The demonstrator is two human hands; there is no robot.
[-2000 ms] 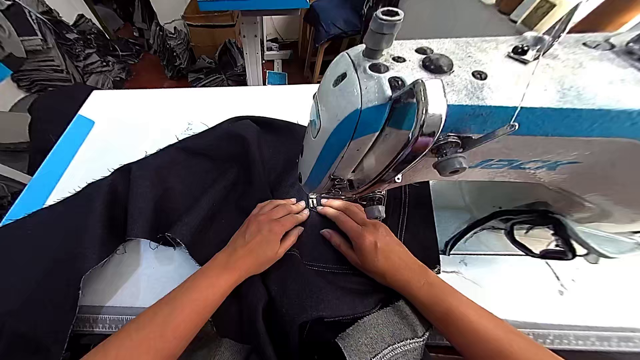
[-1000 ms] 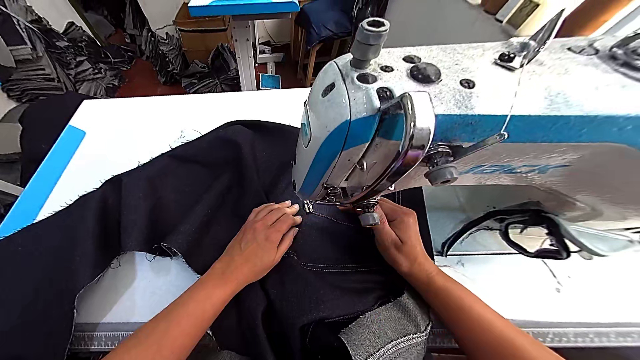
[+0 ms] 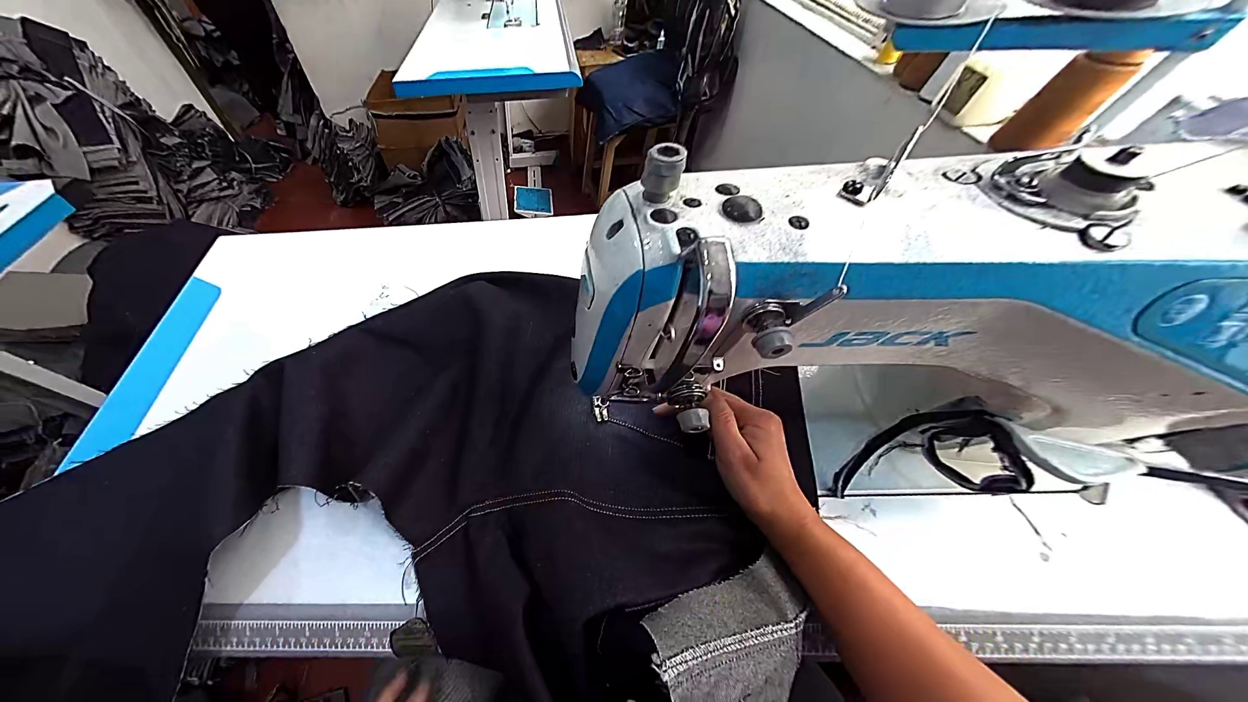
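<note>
Dark denim fabric (image 3: pixel 468 390) with stitched seams lies across the white sewing table, part of it under the head of a Jack sewing machine (image 3: pixel 907 312). The presser foot (image 3: pixel 601 409) rests on the denim beside a curved line of stitching. My right hand (image 3: pixel 756 448) is at the right of the needle area, its fingertips partly hidden behind the machine's tension knob; what they pinch cannot be made out. Only some fingers of my left hand (image 3: pixel 405 688) show, low at the bottom edge by the table front, near a small dark object (image 3: pixel 413 640) whose kind is unclear.
A ruler strip (image 3: pixel 302 636) runs along the table's front edge. Black goggle-like straps or frames (image 3: pixel 975 453) lie under the machine arm. Behind are a second sewing table (image 3: pixel 487 49), a cardboard box (image 3: pixel 414 122) and piles of dark fabric (image 3: pixel 146 156).
My left hand has left the denim near the presser foot and dropped to the bottom edge. My right hand stays beside the needle area. The view has shifted.
</note>
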